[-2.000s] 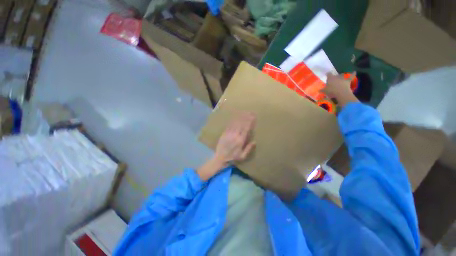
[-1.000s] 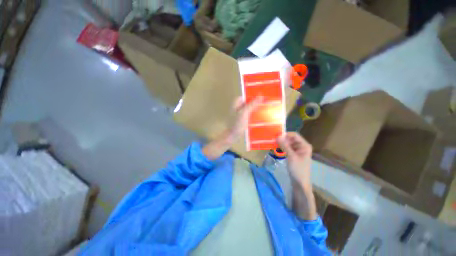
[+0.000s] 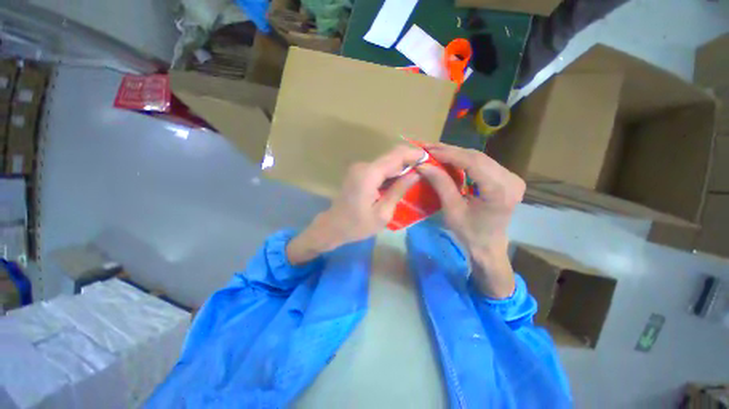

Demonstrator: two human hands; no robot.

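Note:
My left hand (image 3: 360, 194) and my right hand (image 3: 477, 192) are close together in front of my chest. Both pinch a red-orange label sheet (image 3: 414, 206) near its upper edge, which looks bent between the fingertips. The closed brown carton (image 3: 352, 112) lies just beyond the hands, on the near end of the dark green table (image 3: 384, 48). Its left end has a shiny strip of tape. The fingers hide part of the sheet.
White papers (image 3: 392, 20), an orange tool (image 3: 457, 57) and a yellowish tape roll (image 3: 492, 117) lie on the table. A large open carton (image 3: 575, 128) stands right, a smaller one (image 3: 574, 299) below it. White-wrapped goods (image 3: 88, 343) stand at lower left. Someone's dark sleeve or leg shows upper right.
The label sheet was first on the table, then held up flat over the carton. It is now lower, bent between both hands. More of the carton shows.

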